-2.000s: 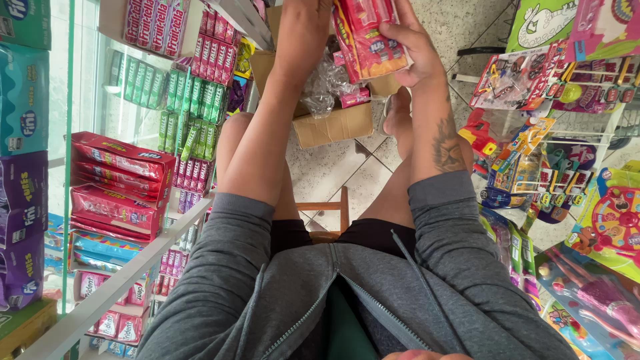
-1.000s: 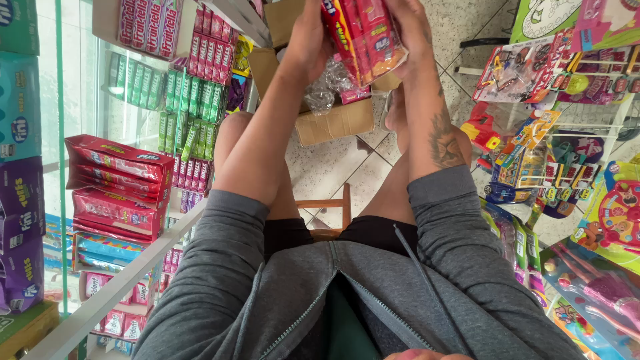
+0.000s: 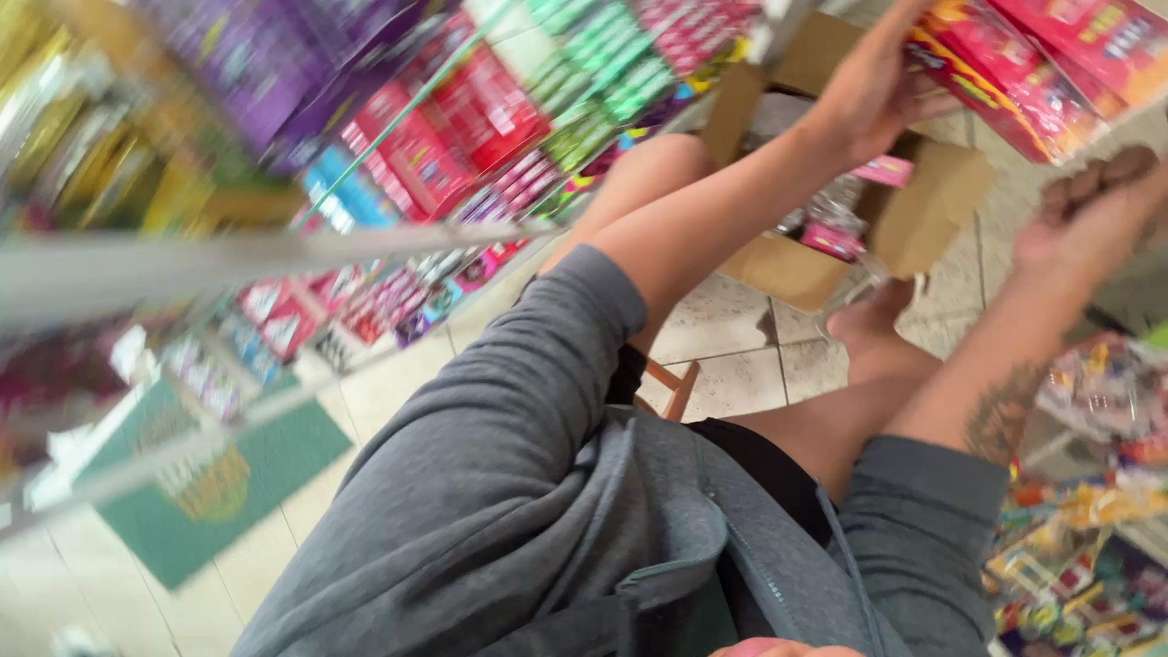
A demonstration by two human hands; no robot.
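Note:
A red candy display box (image 3: 1013,82), filled with red packets and with a red printed panel beside them, is at the upper right. My left hand (image 3: 871,87) is at its left edge, thumb along the side and fingers partly behind it. My right hand (image 3: 1095,201) is just below the box, its fingers bent; the blur hides whether they touch it. Between my legs an opened cardboard box (image 3: 940,201) stands on the tiled floor, holding crumpled clear plastic (image 3: 832,203) and pink packets (image 3: 832,239).
Shelves with green candy packs (image 3: 602,55), red boxes (image 3: 488,105) and purple boxes (image 3: 246,64) stand at left behind a metal rail (image 3: 274,260). A green mat (image 3: 219,474) lies on the floor. Hanging packaged goods (image 3: 1095,383) are at right. A wooden stool part (image 3: 680,388) shows beneath me.
The view has swung and tilted strongly. Both hands were on the red candy box before; now my right hand shows below it with bent fingers.

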